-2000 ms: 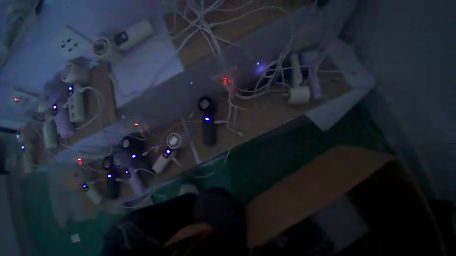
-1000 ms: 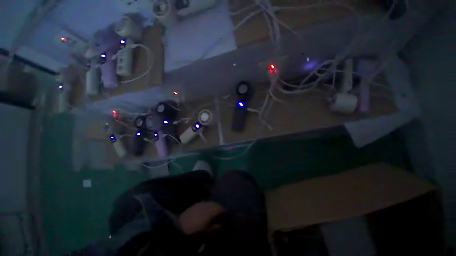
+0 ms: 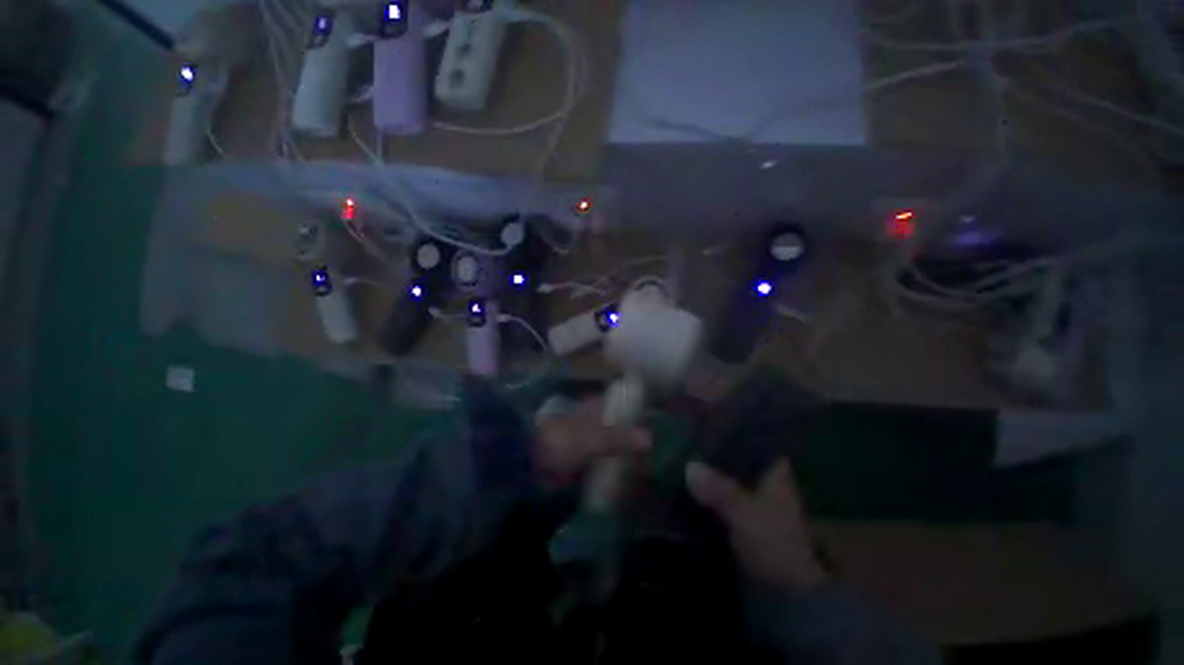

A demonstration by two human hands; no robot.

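Observation:
My left hand [image 3: 580, 442] is closed around the handle of a white handheld fan [image 3: 656, 340], its round head up toward the shelf. My right hand [image 3: 766, 522] is just right of it, thumb and fingers around a dark object [image 3: 766, 422] that is too dim and blurred to name. On the lower shelf [image 3: 896, 351] behind lie a white fan [image 3: 580, 333], a lilac fan [image 3: 483, 348], another white fan [image 3: 334, 309] and a dark fan [image 3: 749, 305], with blue lights lit.
More white fans [image 3: 321, 94] and a lilac fan [image 3: 401, 78] lie on the upper tier, near a white paper sheet [image 3: 738, 72]. White cables [image 3: 1026, 273] tangle at the right. The brown carton [image 3: 961, 572] stands at the lower right. The floor [image 3: 117, 481] is green.
Both hands are now raised before the shelf, the left with a white fan and the right with a dark object. The view has shifted left and closer, and the carton sits lower.

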